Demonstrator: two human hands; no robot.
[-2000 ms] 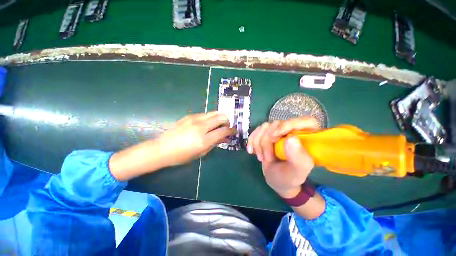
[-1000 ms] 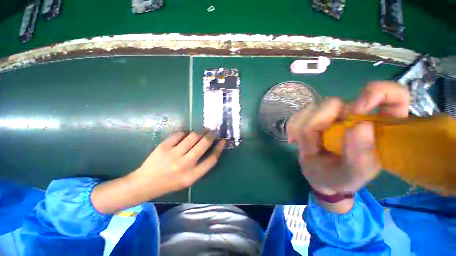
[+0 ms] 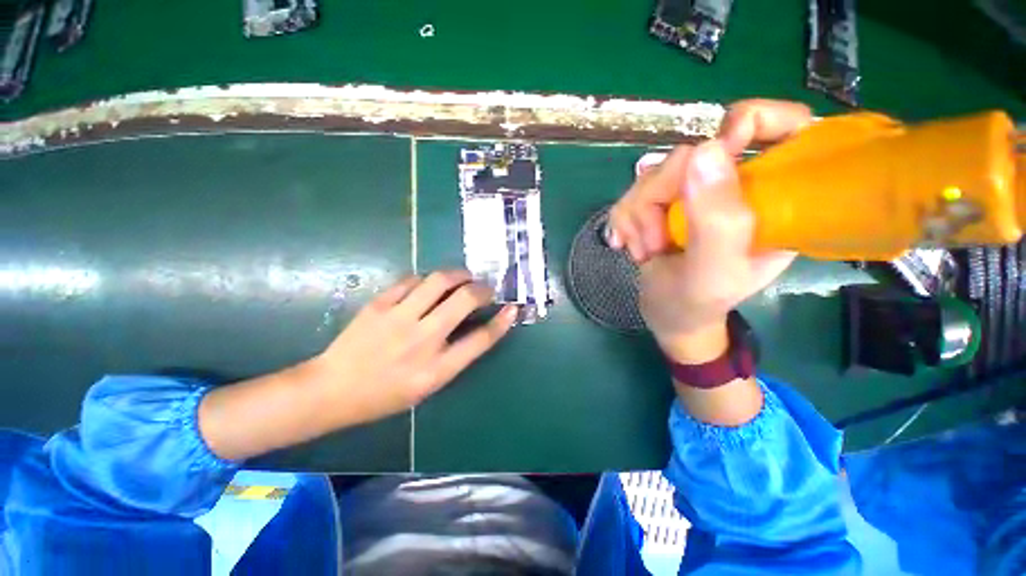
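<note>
An opened phone assembly (image 3: pixel 487 231) lies on the dark green bench, board end away from me, silver-white battery area nearer. My left hand (image 3: pixel 405 338) rests at its lower end, fingertips on its lower left part and bottom edge. My right hand (image 3: pixel 709 225) is shut on an orange electric screwdriver (image 3: pixel 866 191) and holds it above the round grey screw dish (image 3: pixel 604 276), right of the phone. The screwdriver's tip is hidden by my fingers. The dish is partly covered by my hand. No screws can be made out.
A worn whitish-brown edge (image 3: pixel 338 104) parts the bench from the green conveyor (image 3: pixel 540 51), where several phone units (image 3: pixel 690 25) lie. At right are a black block with a green-ringed cylinder (image 3: pixel 909 329) and a partly hidden phone unit (image 3: pixel 929 270). A pink-white device (image 3: pixel 649 162) is mostly hidden.
My right hand and the screwdriver have moved forward and slightly left, above the dish. The black block now shows at right. My left hand stays at the phone. Conveyor units have shifted left in view.
</note>
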